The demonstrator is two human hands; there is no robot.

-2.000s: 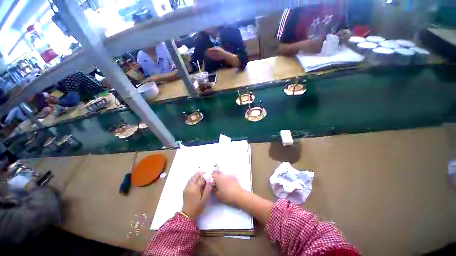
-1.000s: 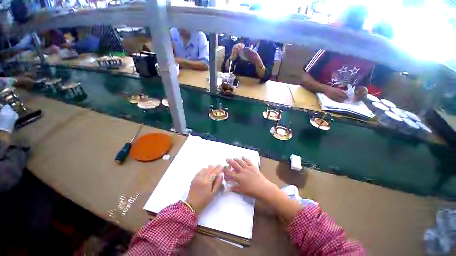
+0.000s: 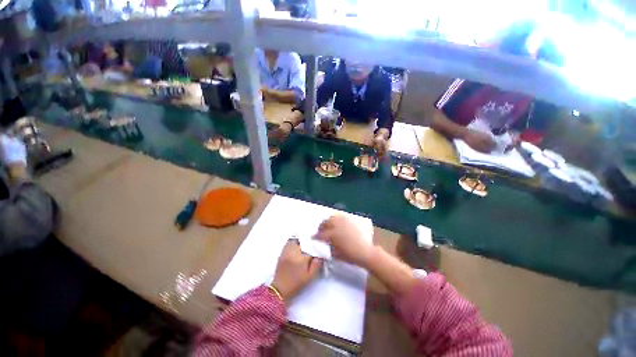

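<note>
A thick white paper stack [image 3: 335,307] lies in front of me. A small crumpled piece of white tissue paper [image 3: 315,248] is between my hands above it; whether it covers any metal cannot be told. My left hand [image 3: 296,268] is closed on the tissue from the left. My right hand [image 3: 343,238] is at the tissue's upper right, fingers bent down, partly blurred. Its contact with the tissue is unclear.
An orange disc [image 3: 224,207] and a dark-handled screwdriver [image 3: 185,215] lie left of the stack, with small shiny parts [image 3: 184,286] nearer me. A small white block [image 3: 424,237] sits at the green conveyor's [image 3: 488,233] edge. Pronged metal pieces [image 3: 420,197] stand on the belt. People sit opposite.
My fingers have moved from lying flat over the tissue to bending around it, and my right hand has lifted. The view has shifted. A person opposite now reaches to a metal piece on the belt.
</note>
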